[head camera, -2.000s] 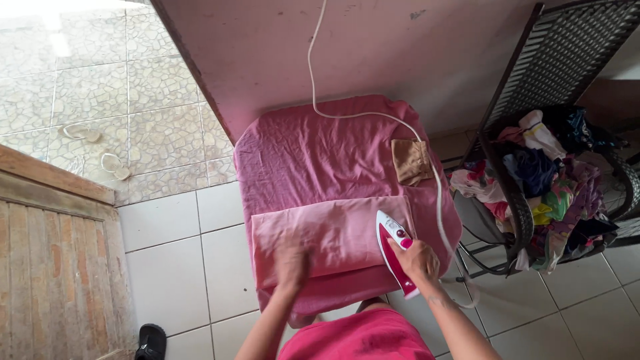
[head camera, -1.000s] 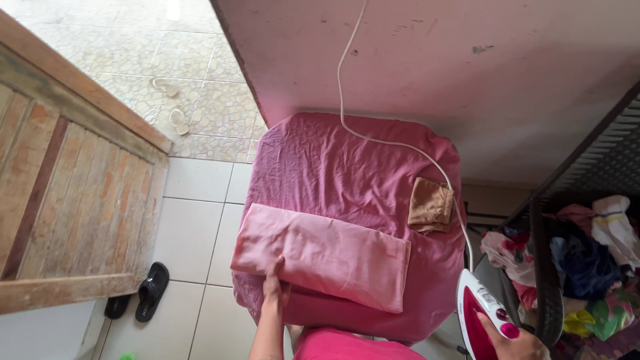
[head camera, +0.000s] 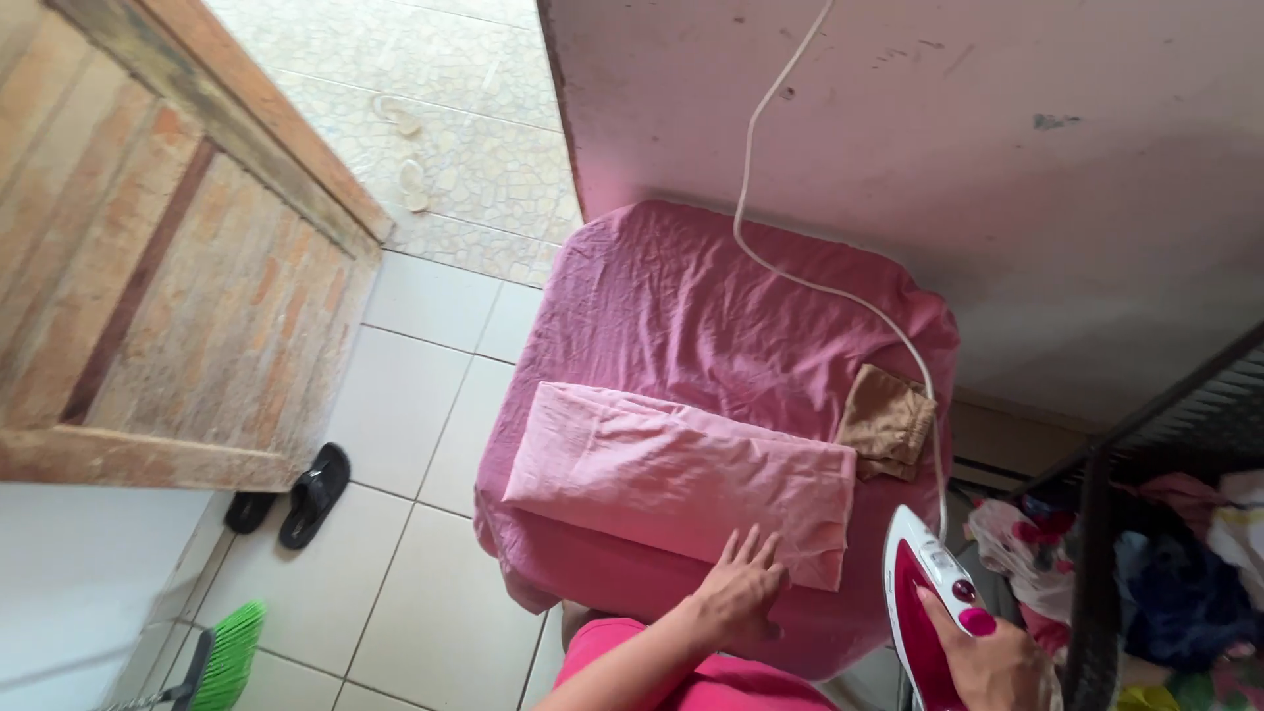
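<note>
A folded light-pink cloth lies on a table draped with a darker pink cloth. My left hand, fingers spread, rests at the near edge of the folded cloth, toward its right end. In my right hand is a white and magenta clothes iron, held by its handle beside the table's right edge, with its tip pointing away from me. Its white cord runs across the table and up along the wall. A small folded tan garment sits at the right of the table, partly under the cord.
A pink wall stands behind the table. At the right is a dark rack with a heap of clothes. On the left are a wooden door, black slippers and a green broom on the tiled floor.
The iron was on the folded cloth two seconds ago and is now off to its right. My left hand has moved right along the cloth since one second ago. The view has shifted.
</note>
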